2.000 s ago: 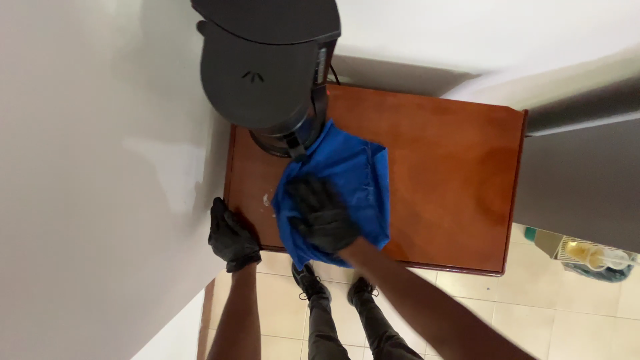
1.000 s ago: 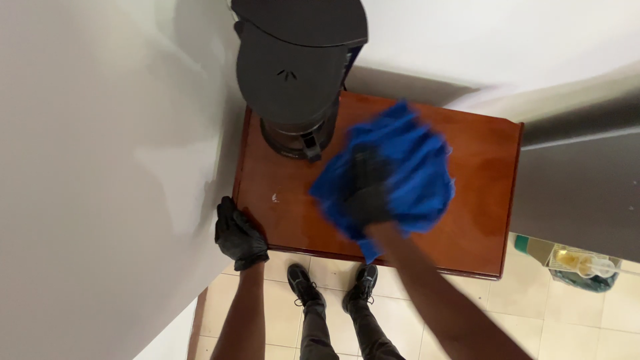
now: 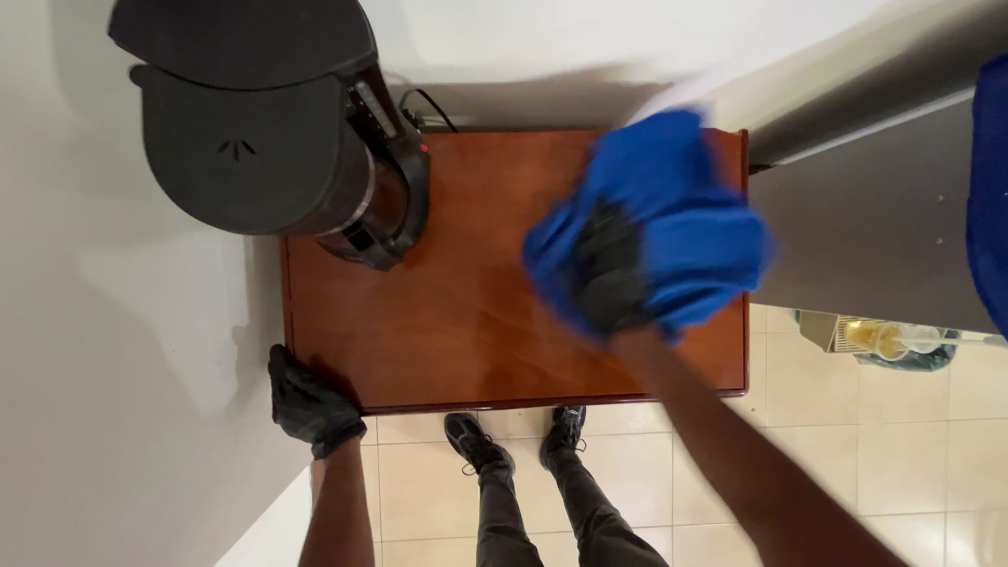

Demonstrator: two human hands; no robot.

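Note:
A blue cloth [image 3: 669,220], blurred and bunched, lies under and around my right hand [image 3: 608,272] over the right part of a reddish-brown wooden tabletop [image 3: 457,331]. The black glove on that hand presses or grips the cloth; its fingertips are blurred. My left hand [image 3: 313,403], also in a black glove, rests at the table's front left corner with no object seen in it. On the back left of the table stands a black drip coffee maker [image 3: 244,150] with a glass carafe [image 3: 382,201] under its lid and a small red light lit at its side.
A wall [image 3: 118,315] borders the table on the left, another the back. A black cord [image 3: 429,98] runs behind the coffee maker. A grey metallic appliance or cabinet [image 3: 858,228] stands at the right. Containers [image 3: 890,339] show beyond it, and something blue [image 3: 991,197] at the far right edge.
My right hand has moved with the blue cloth from beside the coffee maker to the table's right side. My left hand has stayed at the front left corner.

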